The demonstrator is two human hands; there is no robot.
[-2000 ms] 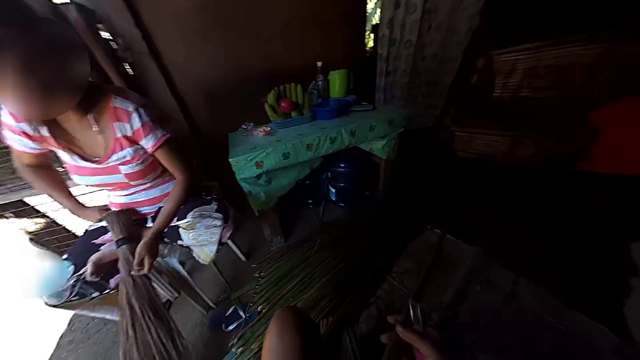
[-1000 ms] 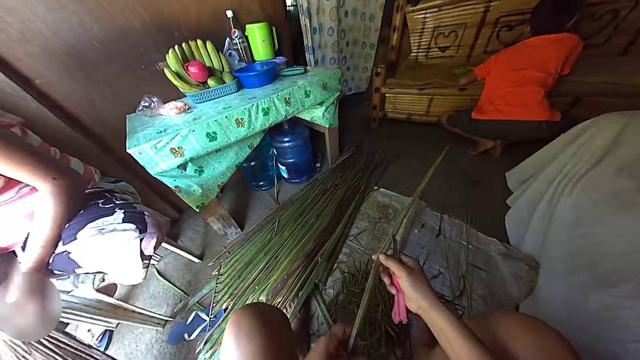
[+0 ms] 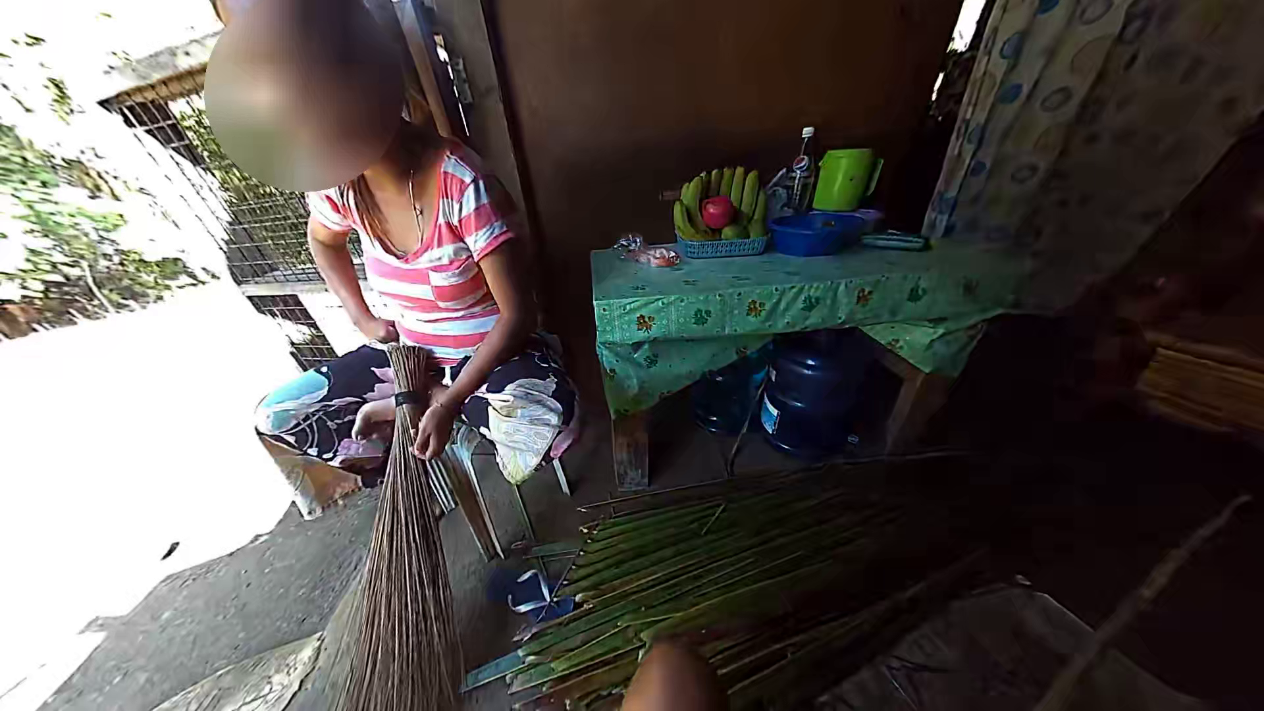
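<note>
Neither of my hands shows in the head view. My bare knee (image 3: 675, 677) is at the bottom edge, beside a pile of long green palm leaf strips (image 3: 681, 583) on the floor. A thin pale leaf or stick (image 3: 1145, 602) slants up at the dark lower right; what holds it is out of sight. At the left a seated person in a striped shirt (image 3: 434, 286) holds a stick broom (image 3: 400, 553), bound with a dark band near its top, its bristles spreading downward.
A table with a green patterned cloth (image 3: 770, 311) stands ahead, bearing a basket of bananas (image 3: 723, 244), a blue basin (image 3: 816, 235), a bottle (image 3: 803, 176) and a green pitcher (image 3: 842, 181). Blue water jugs (image 3: 815, 400) stand beneath. A blue slipper (image 3: 543, 604) lies by the leaves.
The view has swung left since one second ago. My hand with the knife-like tool and pink handle, seen then at a leaf, is out of view.
</note>
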